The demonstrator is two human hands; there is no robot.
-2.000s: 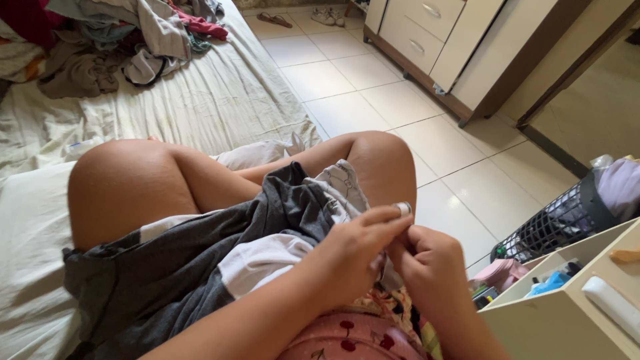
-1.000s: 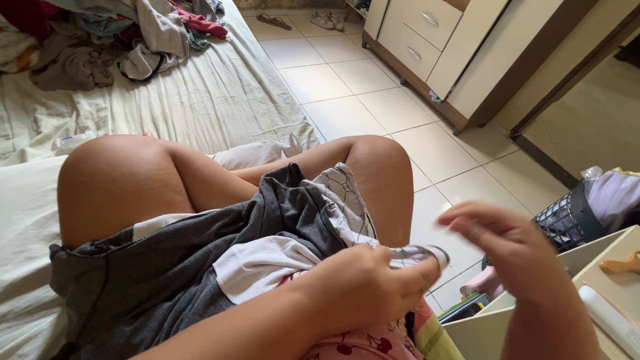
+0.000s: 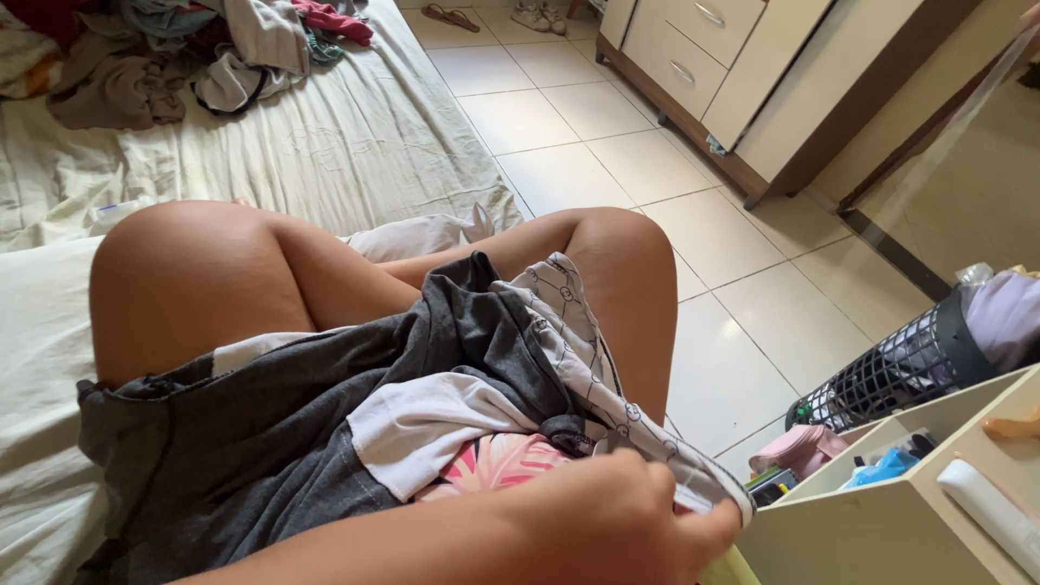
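Observation:
A dark grey garment [image 3: 325, 390] with white panels lies across the lap, over pink floral cloth [image 3: 496, 465]. Its white, chain-patterned part [image 3: 569, 325] stretches to the right, where my left hand [image 3: 642, 504] grips the dark-stitched edge between thumb and fingers. Only a sliver of skin, seemingly my right hand [image 3: 1033, 18], shows at the top right corner, far from the garment. A pale blurred streak [image 3: 959, 122] runs down from it; whether it is thread cannot be told. The fingers of that hand are out of view.
Heaped clothes [image 3: 162, 57] lie on the bed sheet [image 3: 366, 122]. At the right stand a cream open organizer [image 3: 845, 528] with small items and a black mesh basket [image 3: 886, 366] holding cloth. A dresser [image 3: 691, 49], sandals [image 3: 451, 16] and shoes [image 3: 538, 16] are on the tiled floor [image 3: 585, 171].
My right hand has gone from beside the left hand out to the right and up, nearly leaving the view. My left hand still holds the patterned cloth, now pulled further right.

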